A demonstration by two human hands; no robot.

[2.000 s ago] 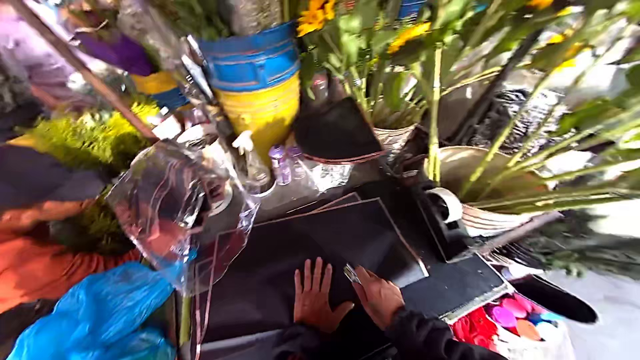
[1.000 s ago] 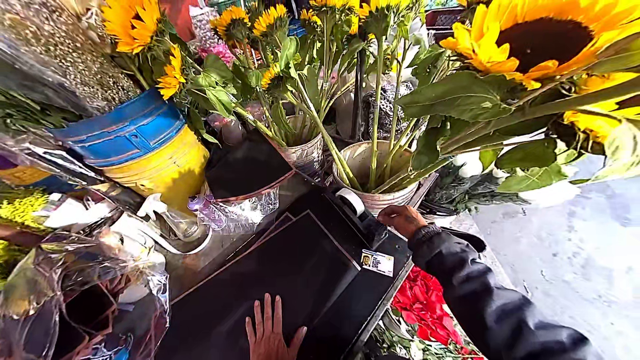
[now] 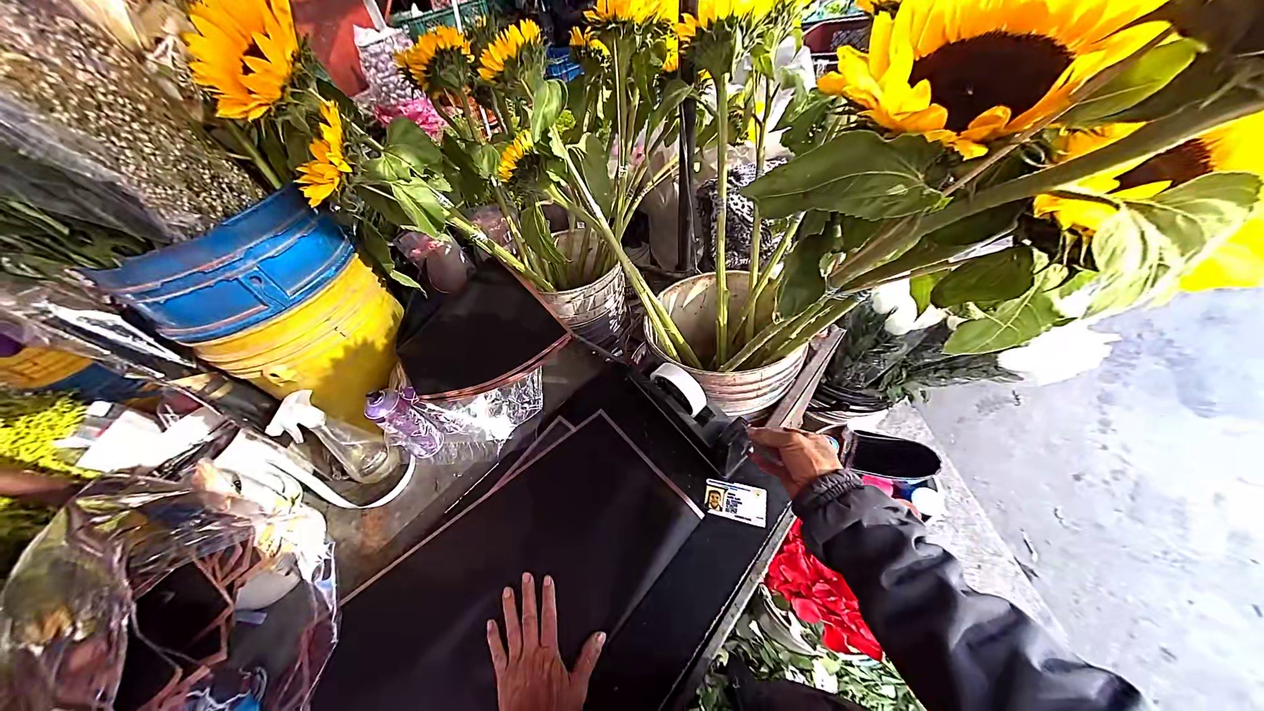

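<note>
My left hand (image 3: 538,647) lies flat with fingers spread on black wrapping sheets (image 3: 523,543) with a thin pale border. At the front end of a black tape dispenser (image 3: 706,430) is my right hand (image 3: 795,456), its fingertips bent against the dispenser; whether tape is between them cannot be told. A white roll of tape (image 3: 679,388) sits in the dispenser. Just below it, a card with a photo and writing (image 3: 736,502) lies on the black work surface, right of the sheets' corner.
Sunflower stems stand in a ribbed bucket (image 3: 736,385) behind the dispenser. A blue and yellow bucket (image 3: 286,306), a clear spray bottle (image 3: 341,439) and purple bottles (image 3: 405,420) are at left. Clear plastic wrapping (image 3: 168,583) lies nearer. Red petals (image 3: 820,592) lie below the table's right edge.
My right hand has moved from over the sheets to the tape dispenser. The card now shows beside it, where the hand has left. My left hand stays flat on the sheets. The view has shifted right.
</note>
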